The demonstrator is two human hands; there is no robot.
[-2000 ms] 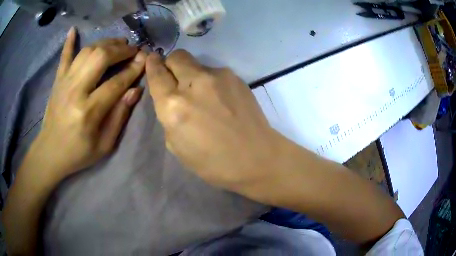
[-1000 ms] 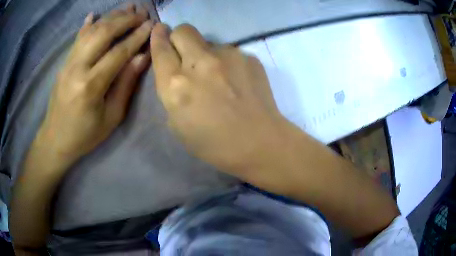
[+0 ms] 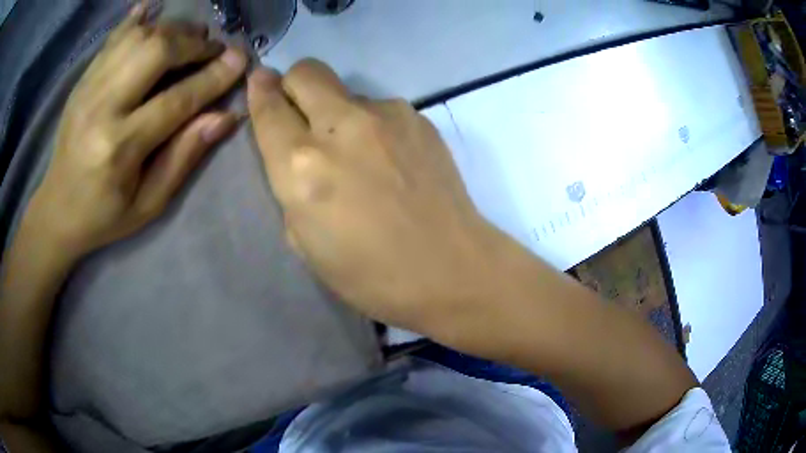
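Observation:
The grey-brown garment piece (image 3: 212,292) lies under both hands and spreads down to my lap. My left hand (image 3: 133,133) rests on the cloth with its fingers bent, the index fingertip near the cloth edge. My right hand (image 3: 371,195) pinches the cloth edge between thumb and forefinger, beside my left fingertips. The presser foot (image 3: 228,16) shows at the top, just above the fingertips, next to the round needle plate (image 3: 272,22). The needle tip cannot be made out.
The pale machine bed (image 3: 442,40) has a dark gap along its edge. A white tabletop (image 3: 601,133) with ruler marks lies at right, with a worn brown patch (image 3: 629,274) below it. A yellow tray (image 3: 767,84) of small items stands far right. A dark object is cut off at the top.
The presser foot and needle plate are back in view at the top after being out of frame one second ago. The cloth's lower corner now shows beside my right forearm. Both hands keep their pose.

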